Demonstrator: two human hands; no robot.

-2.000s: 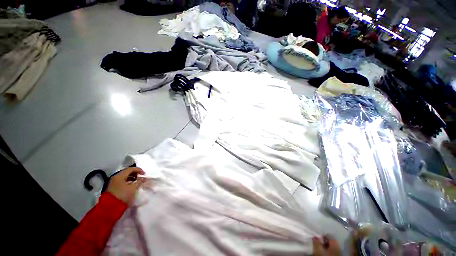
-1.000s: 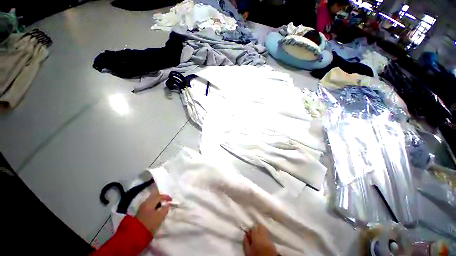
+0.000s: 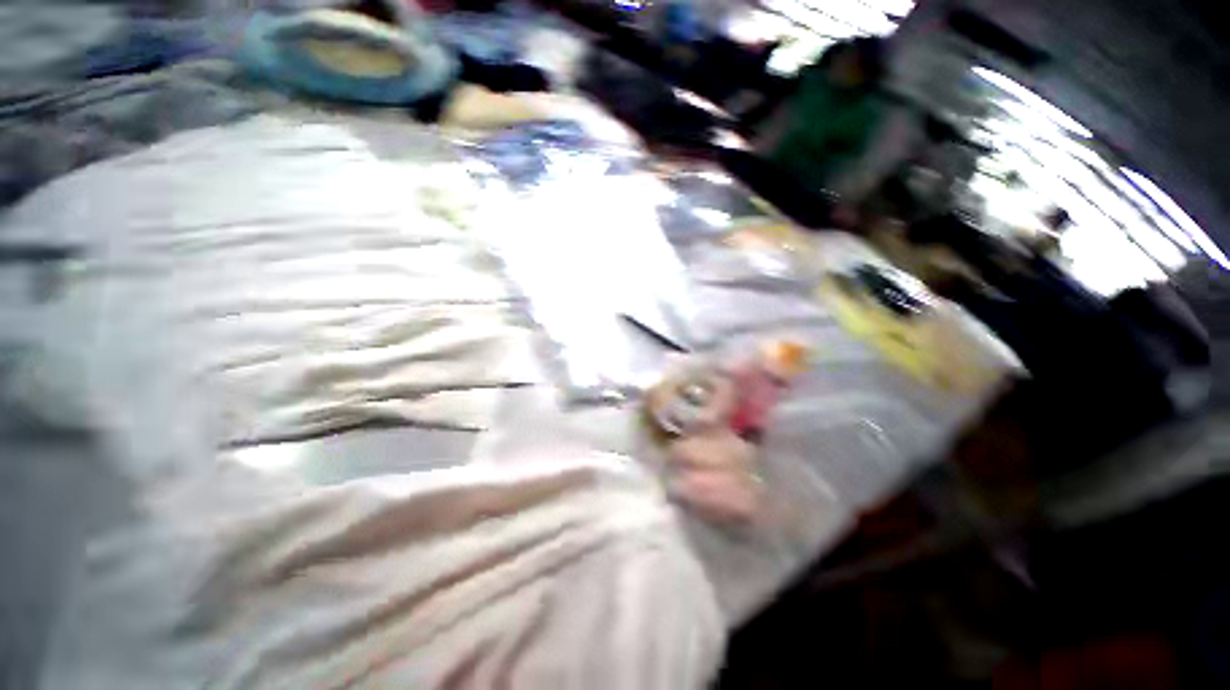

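The picture is strongly blurred. A white shirt with soft, pinkish folds fills the bottom left and centre, nearest me. Its collar and hanger cannot be made out. A flat stack of white shirts lies beyond it. Neither my left hand nor my right hand can be made out. A blurred pinkish shape lies by the near shirt's right side, below a roll; no sleeve joins it, and I cannot tell what it is.
Shiny clear bags lie right of the stack, with a dark stick on them. A pale roll and a pink bottle with orange top stand near the table's right edge. A light-blue ring is at the back.
The view has swung right, so the table things sit further left and higher. The black hooks and my two hands, earlier on the near shirt, are no longer visible.
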